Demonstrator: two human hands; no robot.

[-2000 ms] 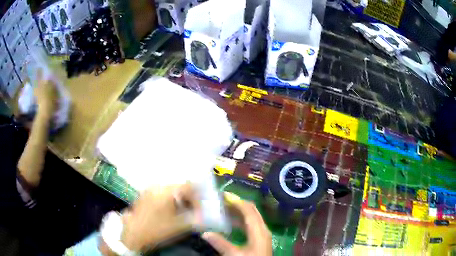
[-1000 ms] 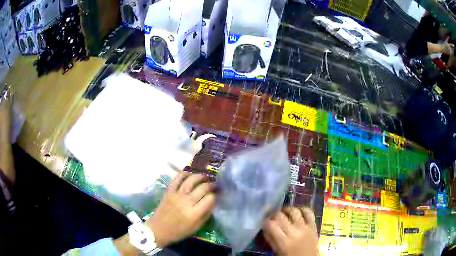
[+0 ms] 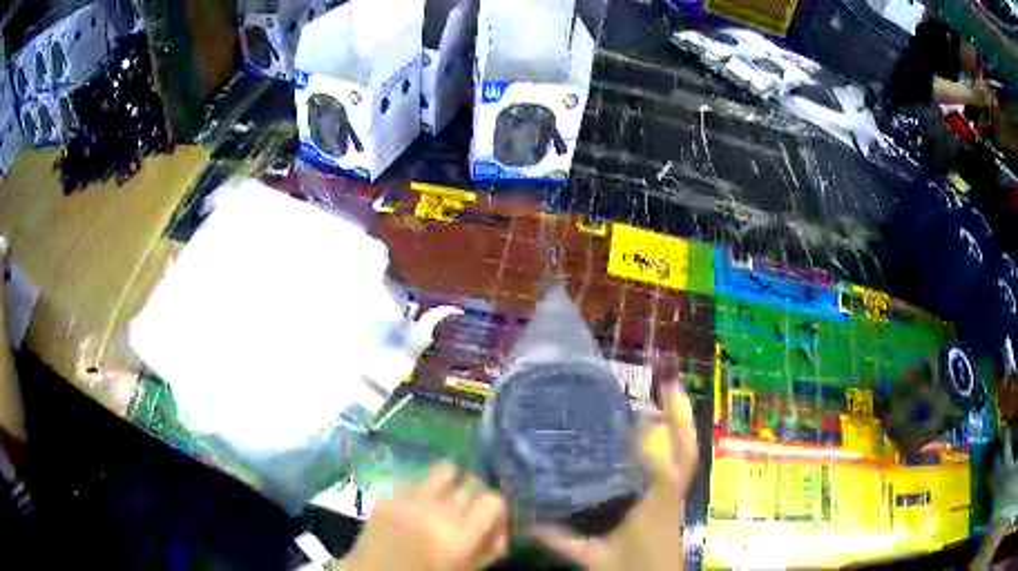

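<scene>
A dark speaker in a thin milky poly bag [image 3: 562,435] is held up just above the table, the bag's pointed corner sticking out at the top. My right hand [image 3: 659,468] grips it from the right and below. My left hand [image 3: 430,524] is at its lower left, blurred; I cannot tell whether its fingers touch the bag. The thick white stack of poly bags [image 3: 262,318] lies to the left of my hands.
Open retail boxes [image 3: 521,134] stand at the back. Tangled black straps or cables [image 3: 117,117] lie far left near stacked boxes. White packets [image 3: 781,78] lie at the far side. Dark speakers [image 3: 932,402] are at the right edge, near another person [image 3: 949,78]. Another arm shows at the left edge.
The speaker was bare on the table, then in the bag between both hands. It is now turned and raised, with my right hand around its side. The view has shifted right.
</scene>
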